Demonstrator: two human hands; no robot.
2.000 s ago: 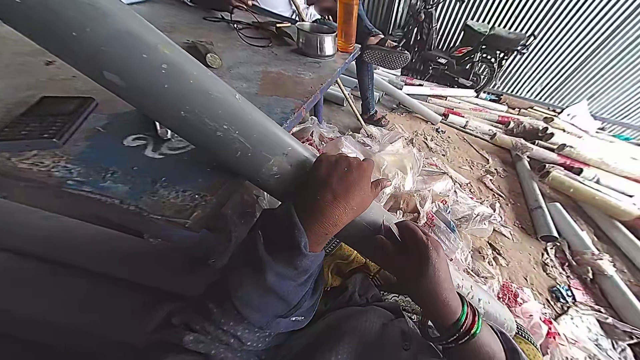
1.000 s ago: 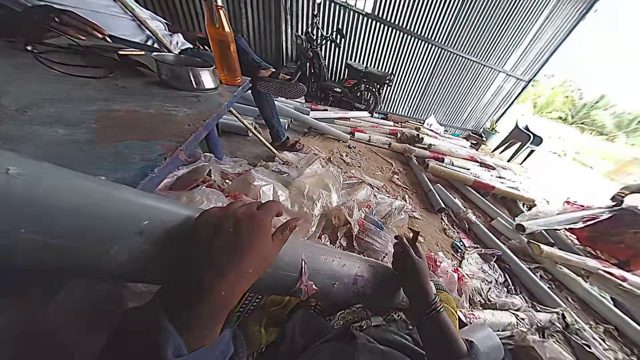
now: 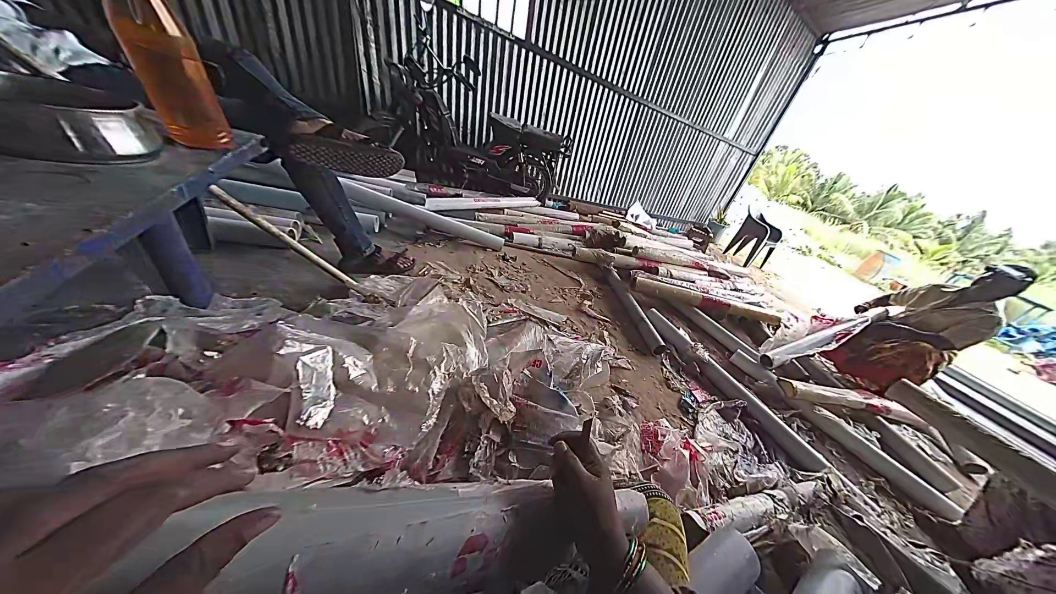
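Note:
A grey plastic pipe (image 3: 396, 528) with red marks and shreds of wrap lies across the bottom of the view, in front of me. At the lower left, my left hand (image 3: 140, 511) is spread over the pipe's near part, fingers apart and blurred. My right hand (image 3: 582, 487), with bangles at the wrist, is closed in a fist at the pipe's far part, and a small dark piece, perhaps a blade, sticks up from it. Crumpled clear plastic wrap (image 3: 429, 346) is heaped just beyond the pipe.
Left stands a blue-edged table (image 3: 107, 223) with a metal pot (image 3: 91, 128) and an orange bottle (image 3: 173, 78). A seated person's leg (image 3: 330, 206) is beside it. Many pipes (image 3: 751, 404) cover the ground at right, where another person (image 3: 932, 322) sits holding one. A motorcycle (image 3: 495, 157) stands behind.
The view has swung well to the right. My left hand has lifted its fingers and spread them, where it earlier rested on the pipe. The pipe lies lower and flatter in view than two seconds ago.

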